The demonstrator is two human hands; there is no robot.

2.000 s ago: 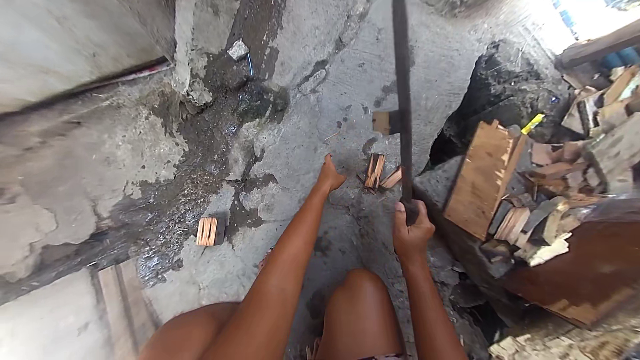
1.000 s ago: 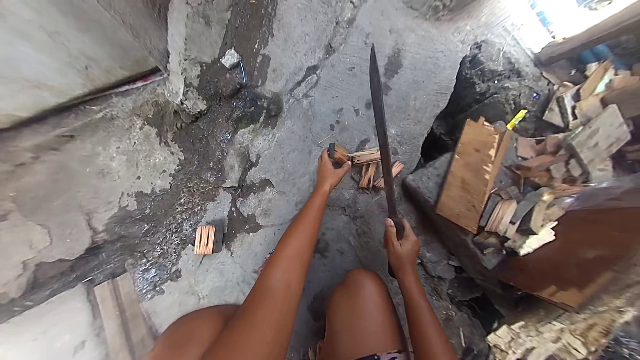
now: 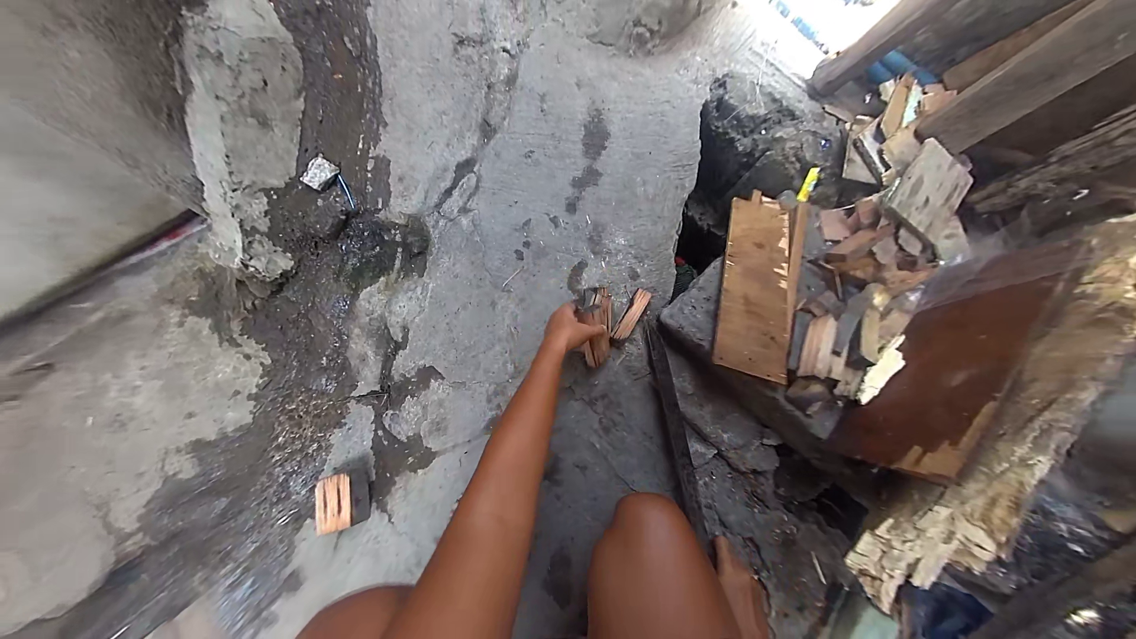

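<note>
My left hand [image 3: 572,328] reaches down to the concrete floor, its fingers and thumb around a split wood piece [image 3: 598,342] in a small cluster. Just right of that cluster a separate split piece [image 3: 632,313] lies tilted. Low in the view, beside my right knee, my right hand [image 3: 741,581] is partly hidden. The dark machete blade [image 3: 674,417] runs from it up along the floor, with its tip near the wood; the handle is hidden. A block of split wood [image 3: 334,504] lies apart at lower left.
A wooden board [image 3: 754,288] leans at the right, next to a heap of wood scraps [image 3: 870,240] and a brown panel [image 3: 967,364]. A dark gap [image 3: 701,235] opens at the floor's edge. A wet channel [image 3: 293,426] runs along the left, with a pale stone [image 3: 319,173] above.
The machete was raised in my right hand; it is now low beside my knee. My left hand, empty two seconds ago, held wood one second ago and is now at the cluster.
</note>
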